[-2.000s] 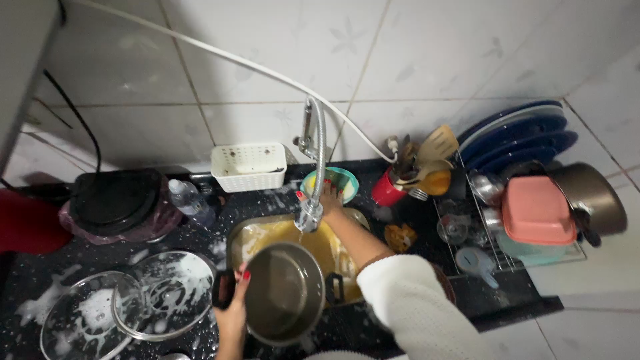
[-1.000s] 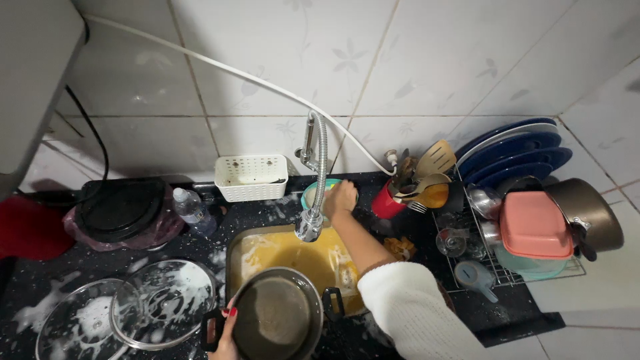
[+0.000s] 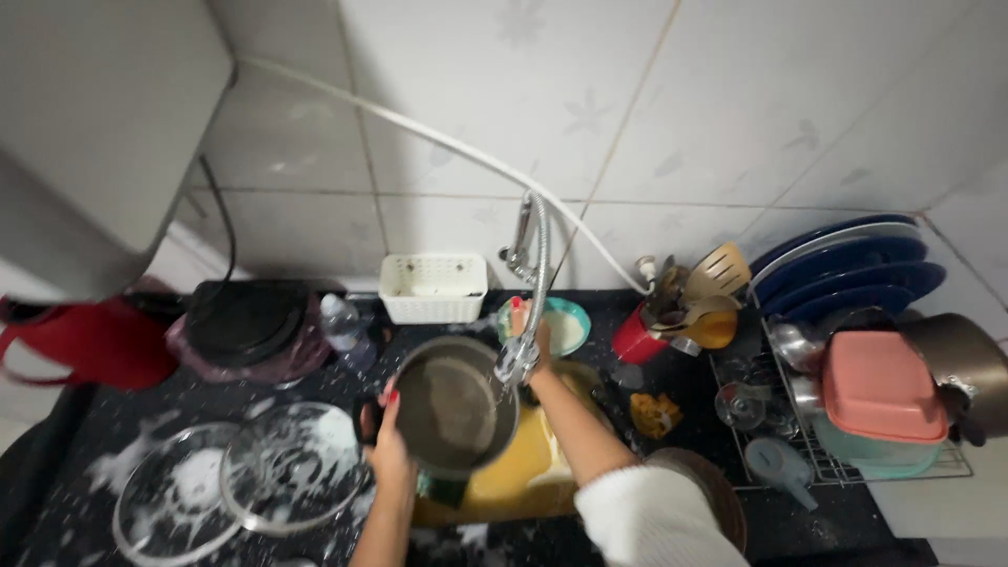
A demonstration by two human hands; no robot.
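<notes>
My left hand [image 3: 390, 437] holds a dark metal pot [image 3: 449, 405] at its left side, by the black handle. The pot is tilted, its open mouth facing up beside the chrome faucet head [image 3: 517, 358], over the sink [image 3: 520, 480] with its yellowish basin. My right hand [image 3: 535, 339] is behind the faucet, at the left of a turquoise bowl [image 3: 579, 315] with whitish contents. A pale green thing [image 3: 508, 319] shows by its fingers; the faucet hides part of the hand, so its grip is unclear.
Soapy glass lids [image 3: 295, 468] lie at left, near a plastic bottle [image 3: 346, 331] and a red jug [image 3: 118, 342]. Behind stands a white basket [image 3: 433, 287]. To the right are a red utensil holder [image 3: 639, 335], a crumpled orange cloth [image 3: 655, 415] and a loaded dish rack [image 3: 835, 472].
My left hand has brought the pot up from the front of the sink to the faucet. My right hand has shifted from the turquoise bowl to its left side, behind the faucet.
</notes>
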